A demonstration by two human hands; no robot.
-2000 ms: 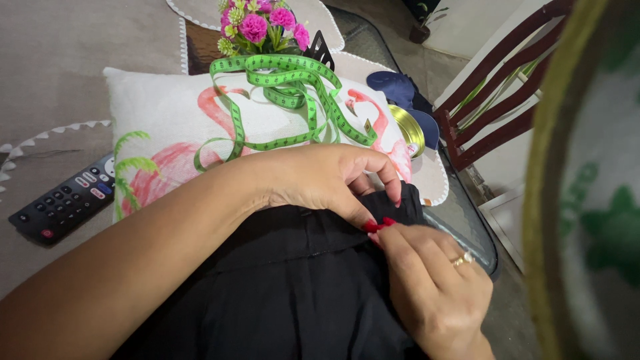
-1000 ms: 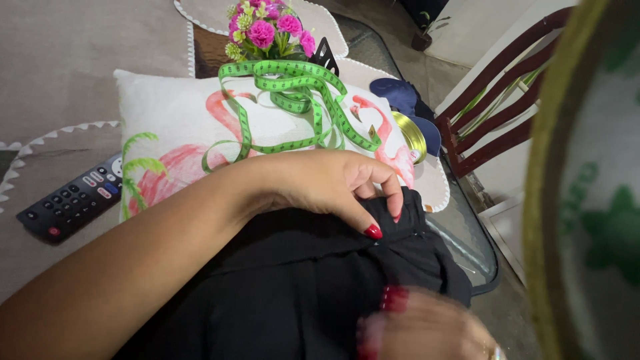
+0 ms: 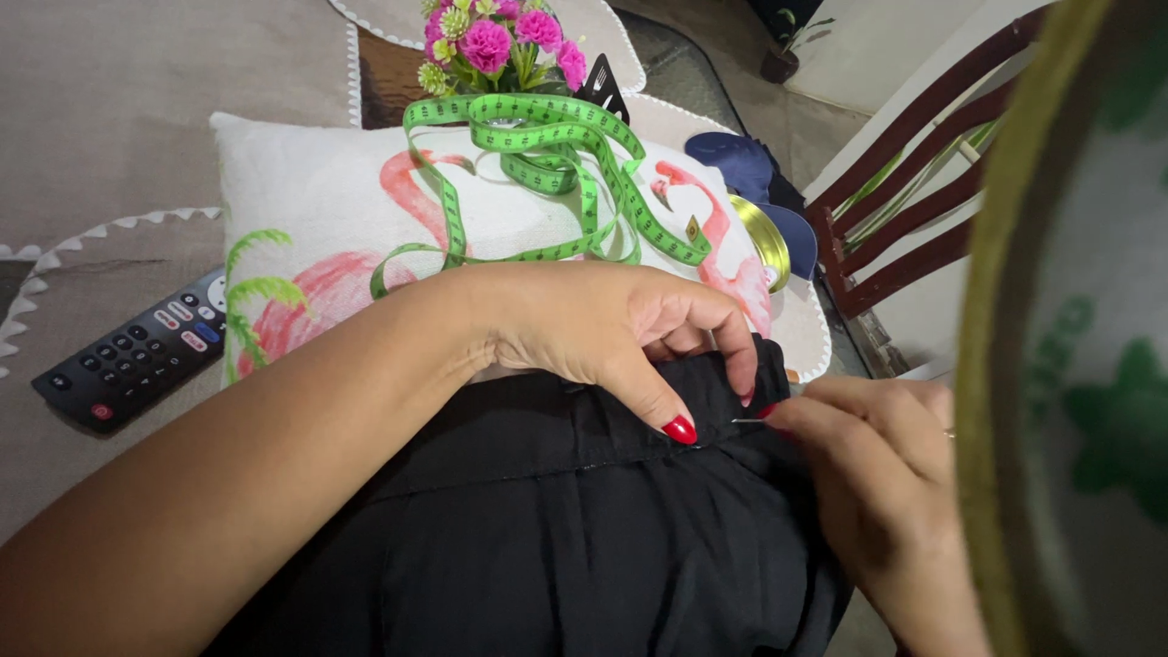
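A black fabric garment (image 3: 584,529) with a stitched waistband lies across the lower middle of the view. My left hand (image 3: 630,338) grips the waistband, its thumb in front and its fingers at the upper edge. Close by on the right, my right hand (image 3: 876,456) pinches a thin sewing needle (image 3: 748,421) between thumb and forefinger, its tip pointing left at the cloth near my left thumb. No thread can be made out. Behind the hands, a green tape measure (image 3: 547,137) lies in loose loops on a white cushion (image 3: 319,182) printed with flamingos.
A remote control (image 3: 137,351) lies left of the cushion on a scalloped placemat. Pink artificial flowers (image 3: 488,46) stand behind. A gold-coloured tin (image 3: 759,242) and a navy cap (image 3: 789,233) are at the right, near a wooden chair (image 3: 912,210). A blurred round rim (image 3: 995,365) fills the right edge.
My right hand was low over the garment and blurred a second ago; it has moved up beside the waistband, with the needle now visible. My left hand stays on the waistband.
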